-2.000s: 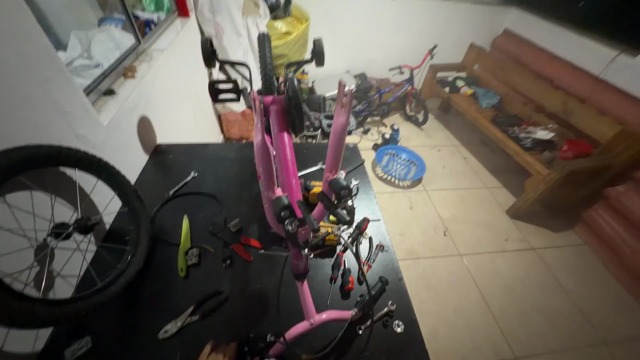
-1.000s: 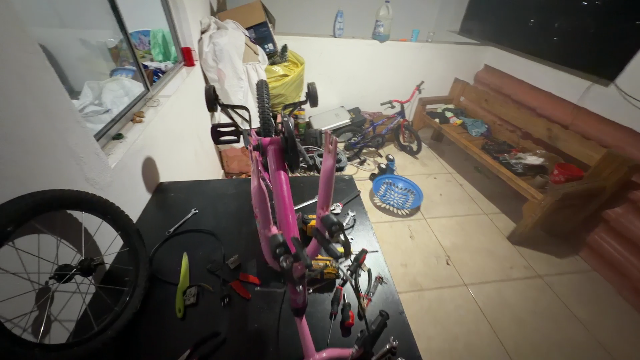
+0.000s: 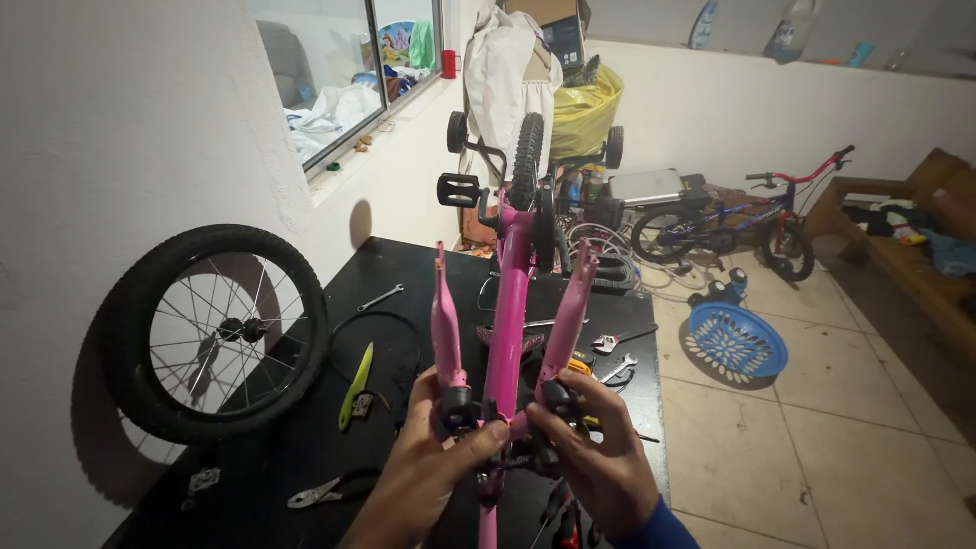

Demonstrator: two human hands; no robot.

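A pink child's bicycle frame (image 3: 508,328) stands upside down on the black table (image 3: 259,488), its rear wheel (image 3: 526,162) at the far end. My left hand (image 3: 438,457) grips the left side of the fork near a black brake arm (image 3: 458,408), thumb toward the middle. Around the fork's right side, at the other black brake arm (image 3: 560,399), my right hand (image 3: 598,450) has its fingers closed. Both fork blades point up and away, with no wheel between them. The detached spoked wheel with its black tire (image 3: 301,335) leans on the wall at the left.
On the table lie a combination wrench (image 3: 380,297), a green-handled knife (image 3: 356,387), slip-joint pliers (image 3: 314,494), an adjustable wrench (image 3: 610,342) and several red-and-black tools. Training wheels flank the rear wheel. A blue basket (image 3: 736,341), another bicycle (image 3: 717,221) and a wooden bench (image 3: 877,187) stand beyond.
Both my hands have come onto the fork at the brake arms; one second ago neither was there. Two seconds ago, fingers showed at the bottom edge. The view has shifted.
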